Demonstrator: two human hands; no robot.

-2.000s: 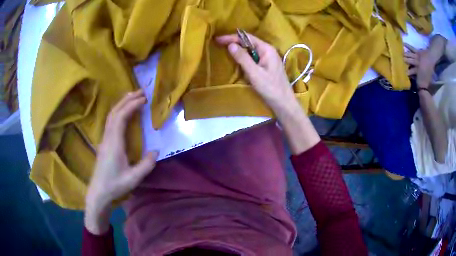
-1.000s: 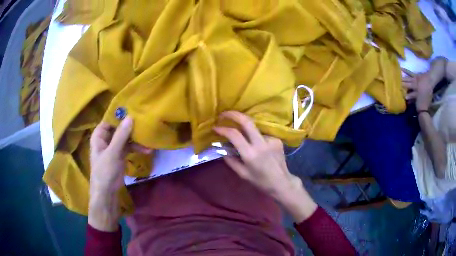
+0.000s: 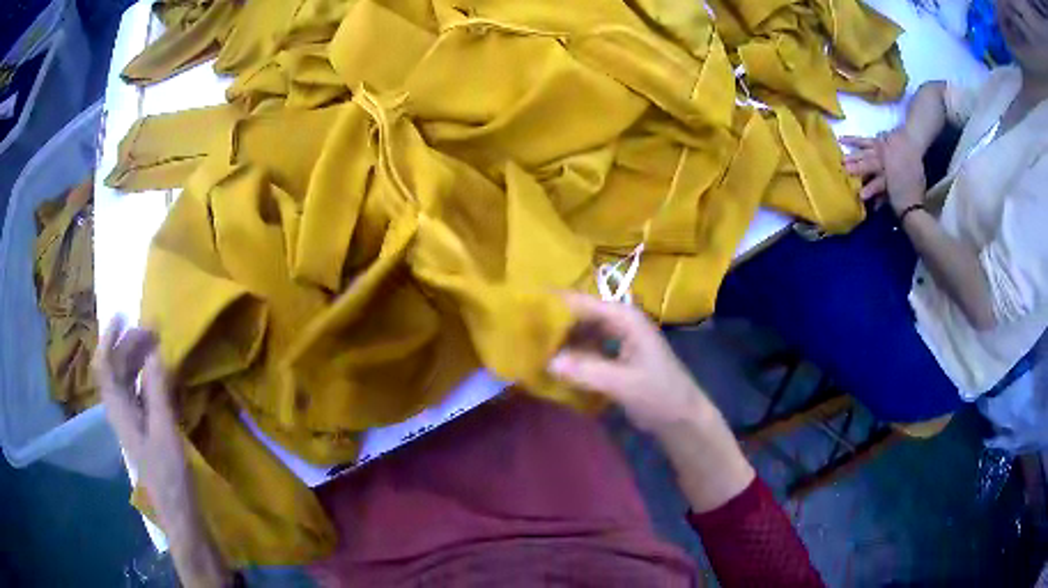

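Observation:
The mustard-yellow garment (image 3: 460, 195) lies in loose folds over most of the white-topped table, with its near edge lifted and blurred. My right hand (image 3: 626, 362) is at the near right edge of the garment and pinches a corner of the cloth between thumb and fingers. My left hand (image 3: 144, 402) is at the far left, blurred, beside a hanging fold; whether it touches the cloth is unclear. White loops (image 3: 618, 276) lie just above my right hand. No snips can be made out.
The white-topped table (image 3: 121, 258) shows at its left rim. A translucent bin (image 3: 69, 431) with yellow cloth stands at the left. A person in a white top (image 3: 977, 236) sits at the right on a wooden stool (image 3: 827, 425), hands at the table edge. More yellow cloth (image 3: 793, 69) lies at the back right.
My left hand has let go of the cloth by the dark round button and moved left. My right hand has moved slightly right and now holds a cloth corner. The button no longer shows clearly.

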